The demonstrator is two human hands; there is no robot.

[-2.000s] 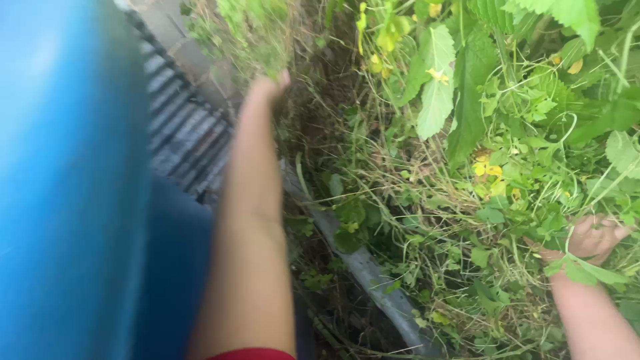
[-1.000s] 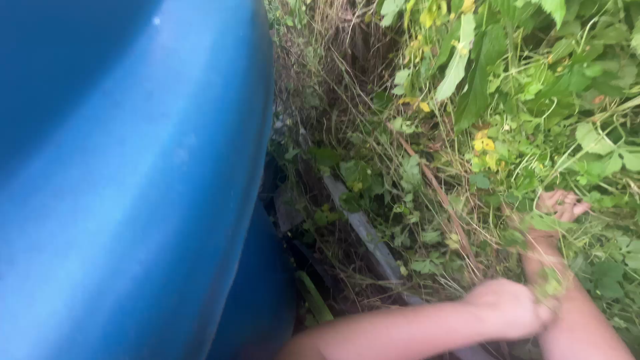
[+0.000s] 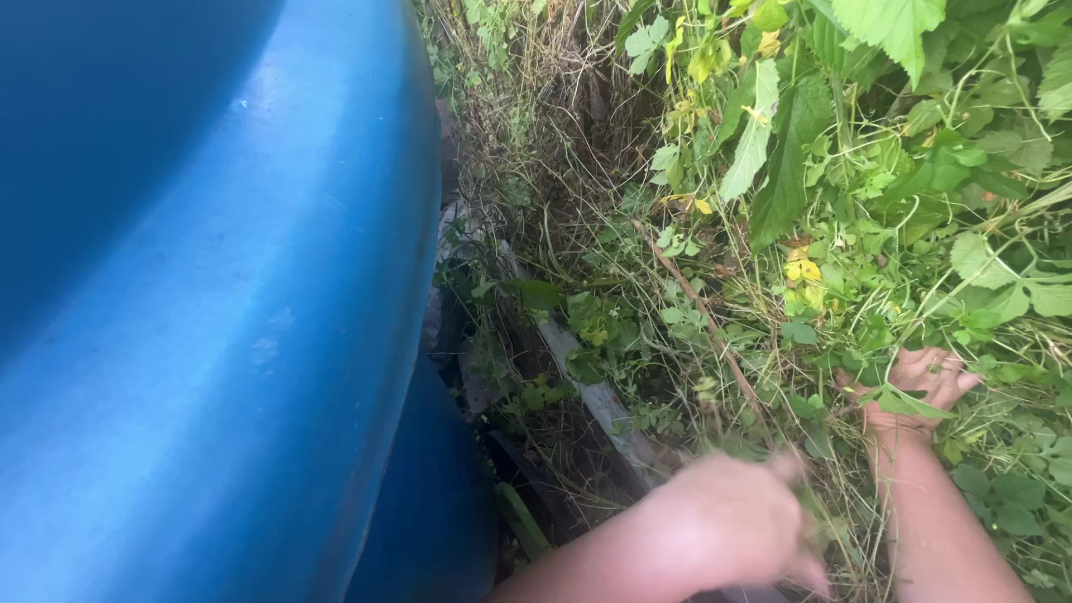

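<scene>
My right hand [image 3: 913, 389] is at the right among green vines [image 3: 888, 301], palm partly showing and fingers curled, with leaves and stems across it; whether it grips any is hidden. My left hand [image 3: 741, 519] is at the lower middle, blurred, beside dry and green stems [image 3: 837, 511] near its fingers; its grip is unclear. A thin brown stick [image 3: 703, 310] slants down through the tangle between the large blue plastic tank [image 3: 335, 251] and my right hand.
The blue tank's curved wall fills the left side. A weathered grey rail [image 3: 599, 394] runs diagonally beside it under vines. A green bar [image 3: 521, 517] lies low near the tank. Broad leaves [image 3: 787, 167] hang at the upper right, with dry stems [image 3: 569, 75] behind.
My left hand has come from the upper middle down to the lower middle, near my right forearm. My right hand remains among the vines. The view has shifted, showing more of the blue tank.
</scene>
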